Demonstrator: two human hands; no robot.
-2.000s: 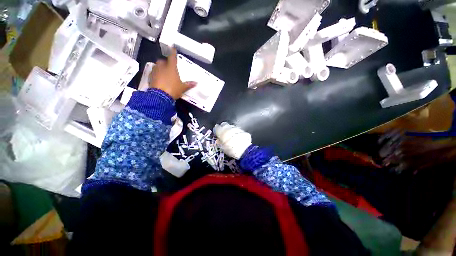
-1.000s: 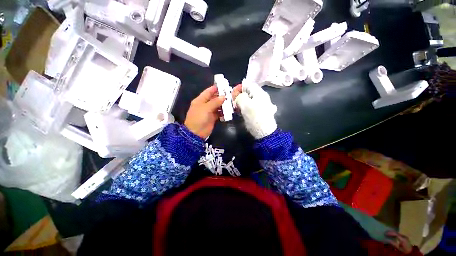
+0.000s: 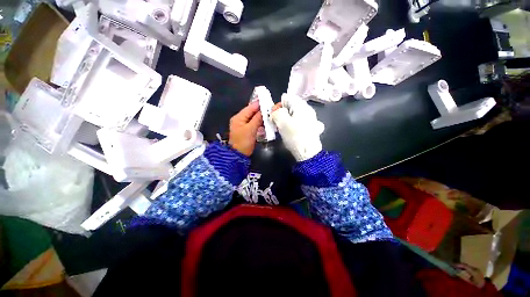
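A white plastic housing is held upright, seen narrow edge-on, between my hands above the middle of the table. My left hand, bare, grips its left side. My right hand, in a white glove with uncovered fingertips, has its fingers closed at the housing's right side; whether a small clip is between them is hidden. A small pile of white clips lies on the table below my hands, near the wearer's body, partly covered by my left sleeve.
A heap of white housings fills the left, beside a cloudy plastic bag and an open carton. More housings lie at the back right, with one alone farther right. A red stool stands at lower right.
My left hand has left the housing heap and my right hand the clip pile; both came together on one housing. Over the last second they have barely moved.
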